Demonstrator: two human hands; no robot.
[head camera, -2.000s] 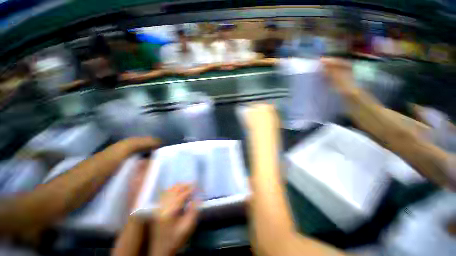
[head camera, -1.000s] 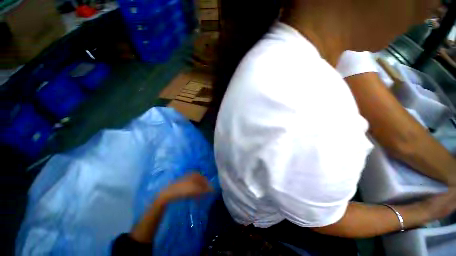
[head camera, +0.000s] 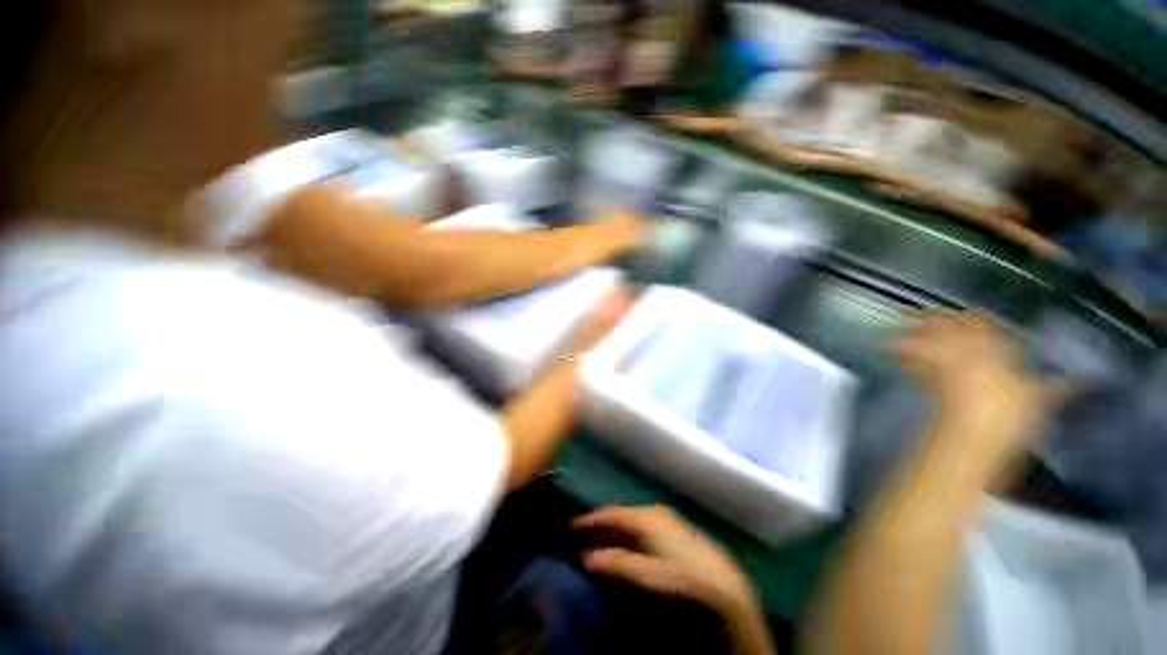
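A white foam box (head camera: 672, 471) lies in front of me on the green surface. Pale bagged stacks (head camera: 736, 384) lie side by side in it. My left hand (head camera: 672, 557) is low at the near side of the box, not touching it, with fingers apart and nothing seen in it. My right hand (head camera: 973, 371) reaches forward to the right of the box. It is blurred, and its fingertips and anything in them cannot be made out. An upright frosted bag (head camera: 768, 250) stands just beyond the box.
A person in a white shirt (head camera: 218, 448) is close on my left; their forearms reach to the boxes, one hand at my box's left end. Another foam box (head camera: 1062, 582) is at lower right. The green line (head camera: 896, 218) curves beyond, with blurred people opposite.
The view has swung right, from the floor and a blue bag back to the line. The foam box and my right hand have come into view. My left hand is now near the box.
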